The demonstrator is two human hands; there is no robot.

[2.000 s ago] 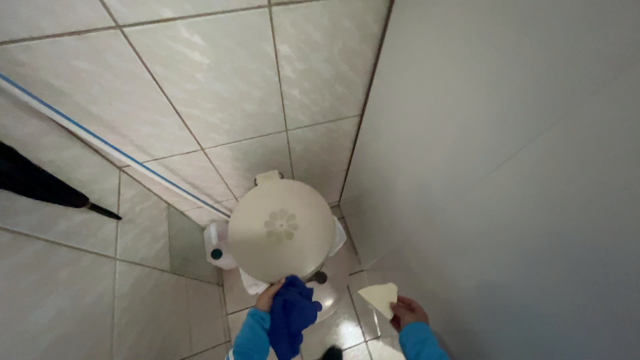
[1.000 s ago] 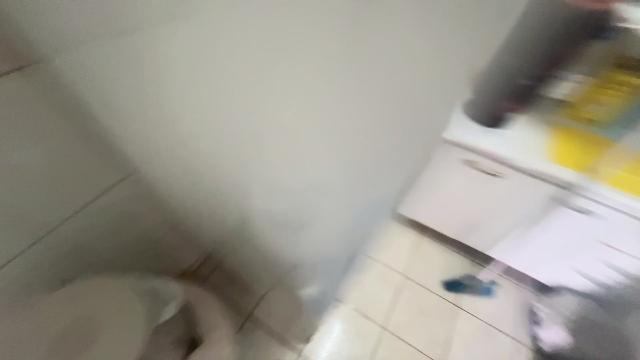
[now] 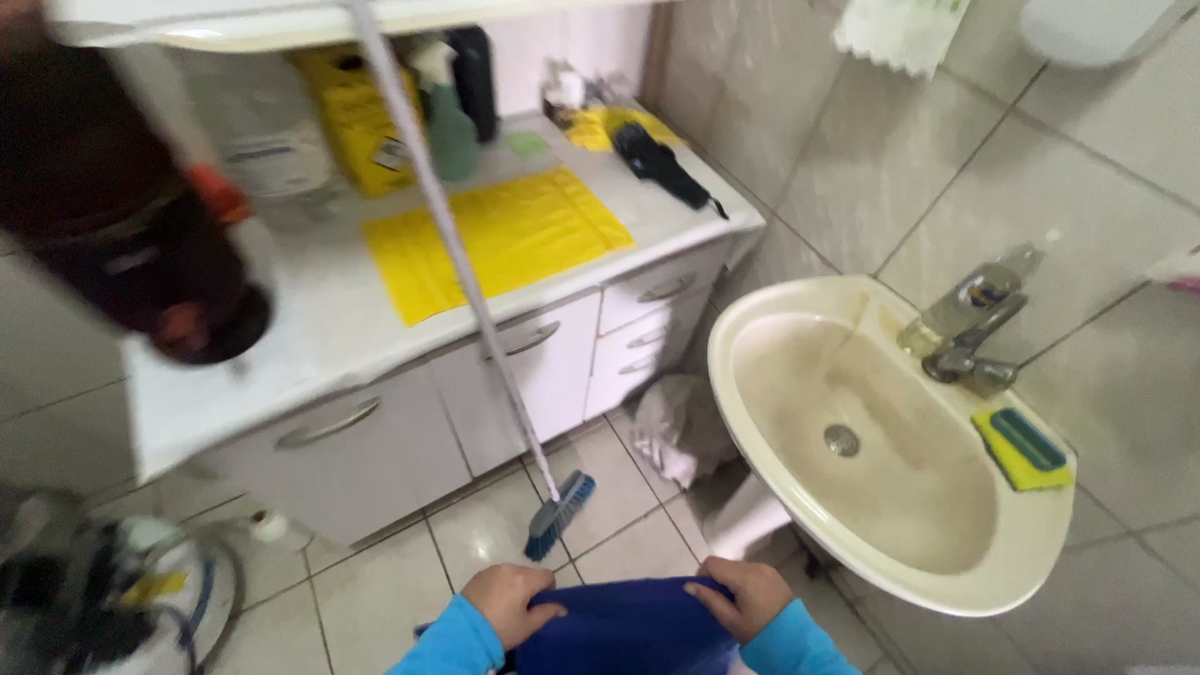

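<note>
Stretched between my two hands at the bottom centre is a dark blue cloth (image 3: 630,623). My left hand (image 3: 511,600) grips its upper left corner, and my right hand (image 3: 745,595) pinches the upper right one. Both sleeves are bright blue. Beyond the cloth, a broom head with blue bristles (image 3: 560,516) rests on the tiled floor, its long pale handle leaning up across the counter. To the right stands a cream washbasin (image 3: 750,394) with a metal tap (image 3: 970,352), a bottle beside the tap, and a yellow and green sponge (image 3: 1022,450) on its rim. The cloth's lower part is cut off.
A white counter (image 3: 309,347) over drawers holds a yellow plastic bag (image 3: 502,239), a green spray bottle (image 3: 453,131), a yellow container (image 3: 361,122) and a large dark dispenser (image 3: 141,206). A bagged bin (image 3: 680,427) stands beside the basin. Blurred equipment (image 3: 103,591) lies at lower left.
The view has swung from the lidded toilet or bin by the wall to the counter and washbasin. The blue cloth, earlier bunched in my left hand, is now spread between both hands. The pale piece is out of sight.
</note>
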